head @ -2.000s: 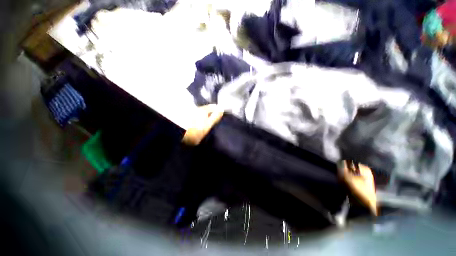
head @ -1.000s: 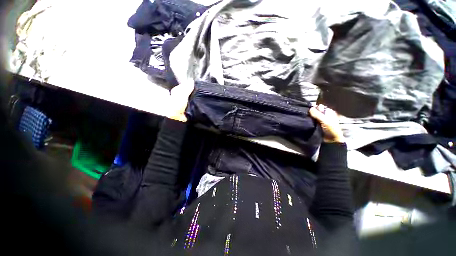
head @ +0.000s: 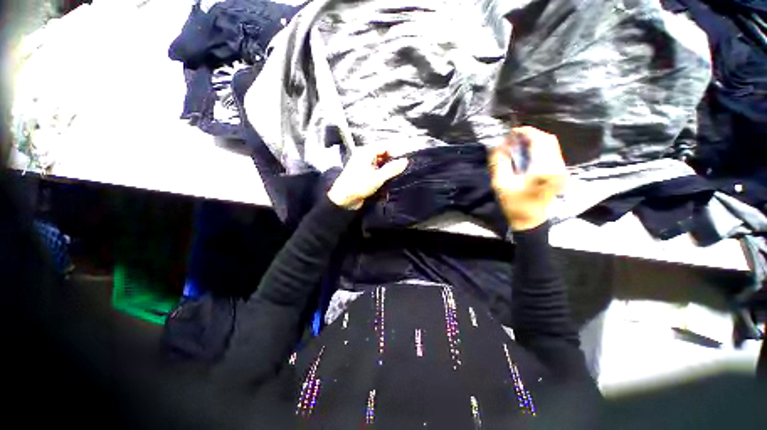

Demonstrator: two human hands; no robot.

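A large garment lies over the table edge, its wrinkled grey inside [head: 404, 76] facing up and a dark navy shell part [head: 441, 180] along the near edge. My left hand [head: 368, 176] is at the left end of the dark part, thumb and fingers on the fabric. My right hand [head: 528, 175] is at the right end, blurred and raised a little, its fingers curled around a small dark or bluish thing, perhaps snips. How far the right fingertips touch the cloth cannot be told.
A bunched navy piece [head: 235, 42] lies left of the grey fabric. Cream fabric [head: 38, 117] is at the far left of the white table [head: 151, 155]. Navy garments [head: 740, 109] are heaped at the right. A green thing [head: 139, 298] is below left, a white box or bag [head: 664, 344] below right.
My left hand has moved inward and now rests further along the dark edge. My right hand has lifted and turned. The dark strip is no longer stretched between both hands.
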